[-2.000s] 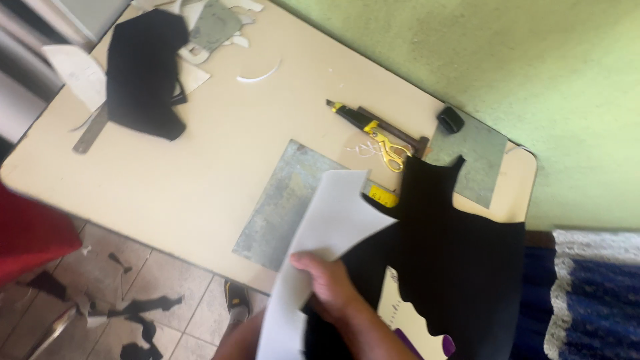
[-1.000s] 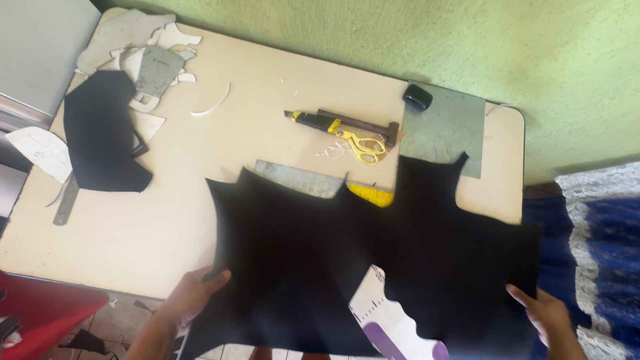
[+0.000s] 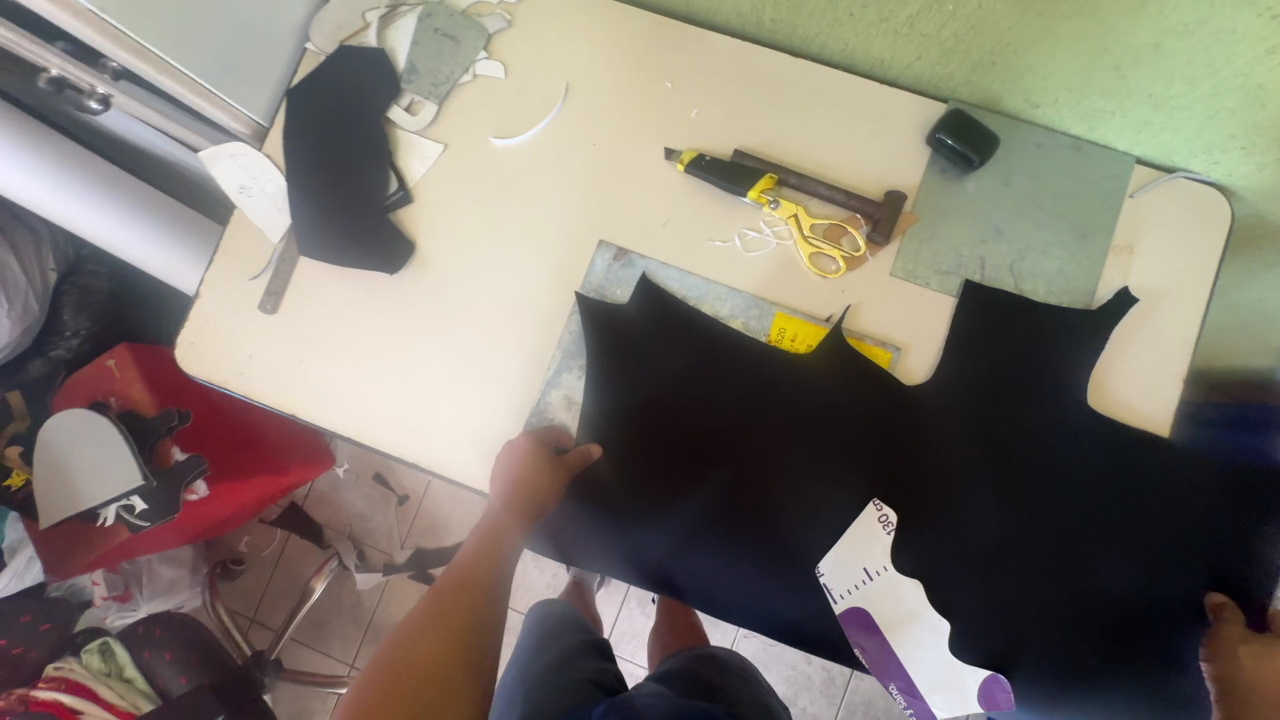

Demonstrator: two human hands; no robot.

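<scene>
A large black sheet with cut-out edges (image 3: 740,450) spans from the table's near side to the right edge of view. My left hand (image 3: 540,475) pinches its left edge between thumb and fingers. At the lower right, my right hand (image 3: 1240,650) holds its other side, partly cut off by the frame. A white and purple printed piece with a wavy edge (image 3: 900,610) shows at the sheet's lower middle. Under the sheet lies a grey metal-like plate (image 3: 620,280) with a yellow printed strip (image 3: 795,332).
Beyond the sheet lie a black and yellow snap-off knife (image 3: 725,175), yellow-handled scissors (image 3: 815,235), a hammer (image 3: 830,190), and a black block (image 3: 962,140) on a grey-green sheet (image 3: 1030,210). Black cut pieces (image 3: 345,160) and a metal ruler (image 3: 280,275) rest at left, above a red seat (image 3: 230,430).
Two seconds ago a hand held a white sheet or underside beside the black one. One second ago the black sheet was spread between both hands, as now. The view has shifted.
</scene>
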